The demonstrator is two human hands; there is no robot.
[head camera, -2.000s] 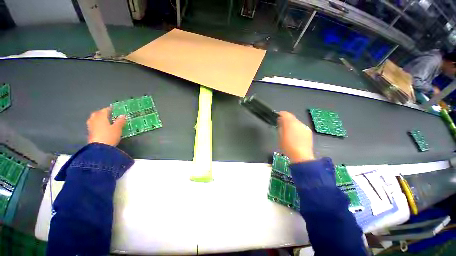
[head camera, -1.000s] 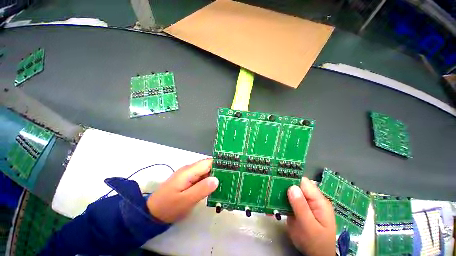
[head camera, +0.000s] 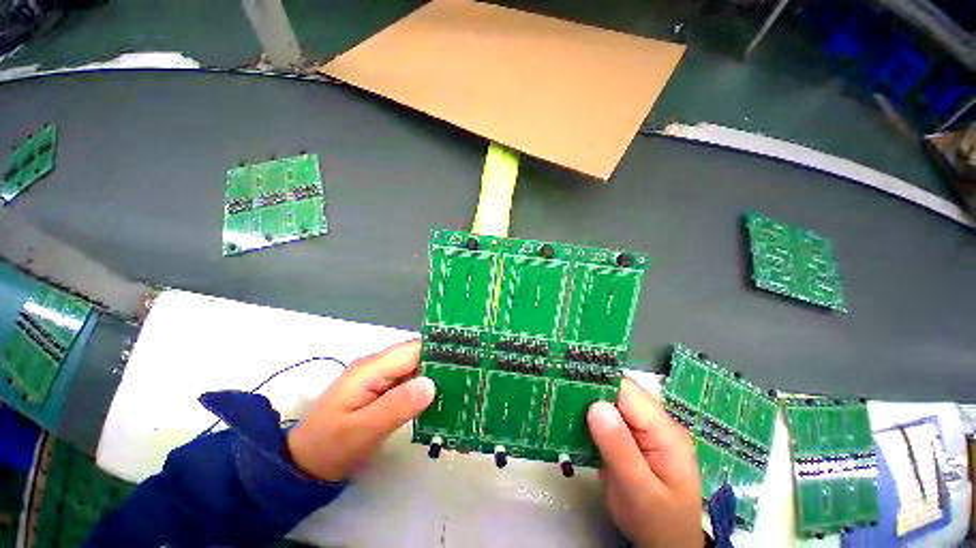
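Note:
A green PCB panel point(head camera: 524, 310) is held up over the bench's belt-side edge, its face towards me. A dark band of small parts crosses its middle, and round black components sit along its top and bottom edges. My left hand point(head camera: 359, 412) grips its left edge, thumb on the face. My right hand point(head camera: 647, 460) grips its lower right edge, thumb on the face. The fingers behind the panel are hidden.
Panels lie on the dark conveyor belt point(head camera: 385, 193) at left point(head camera: 274, 201) and right point(head camera: 794, 262). Two more lie at bench right point(head camera: 722, 428), point(head camera: 835, 466), beside papers point(head camera: 918, 482). A yellow strip point(head camera: 496, 193) runs under a cardboard sheet point(head camera: 514, 80). A thin cord lies by my left sleeve.
Since two seconds ago, my left hand has let go of the belt panel and both hands now hold one panel. Over the last second, the view has shifted slightly while the grip stays the same.

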